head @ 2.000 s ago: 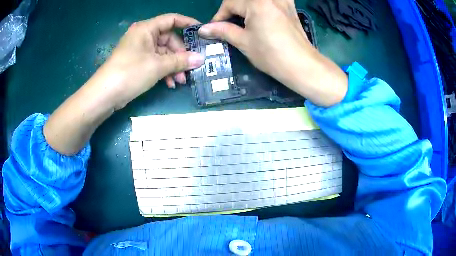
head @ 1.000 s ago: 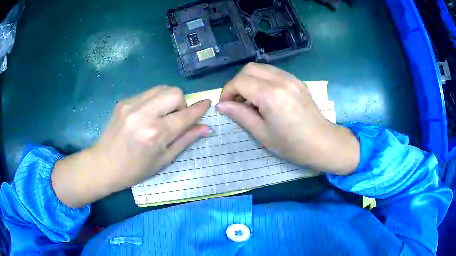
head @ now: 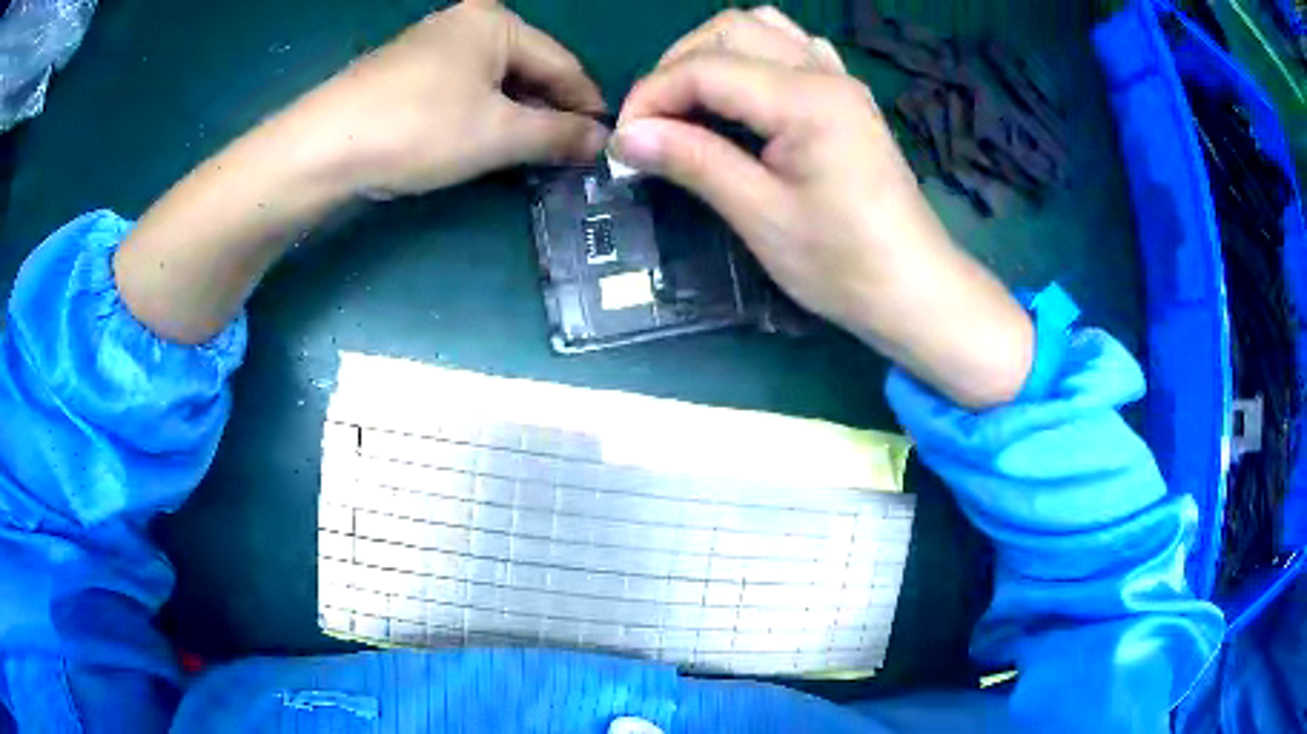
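The black device housing [head: 566, 294] lies open on the dark green surface, its upper and right parts hidden by my hands. Inside it show a dotted patch [head: 601, 238] and a pale rectangle [head: 626, 291]. My right hand [head: 781, 158] pinches a small white adhesive pad [head: 619, 161] over the housing's upper part. My left hand [head: 473, 108] has its thumb and fingertips together at the housing's top left; whether it grips anything is hidden. The silver-white adhesive pad sheet [head: 616, 531] lies between the housing and my body.
A pile of thin black plates [head: 975, 108] lies beyond my right hand. A blue bin [head: 1178, 287] with black pieces stands along the right edge. A crumpled clear plastic bag [head: 43, 58] is at the top left.
Both hands have moved forward from the sheet to the housing, the right with a white pad. The sheet now lies uncovered and turned slightly; the housing appears lower in view.
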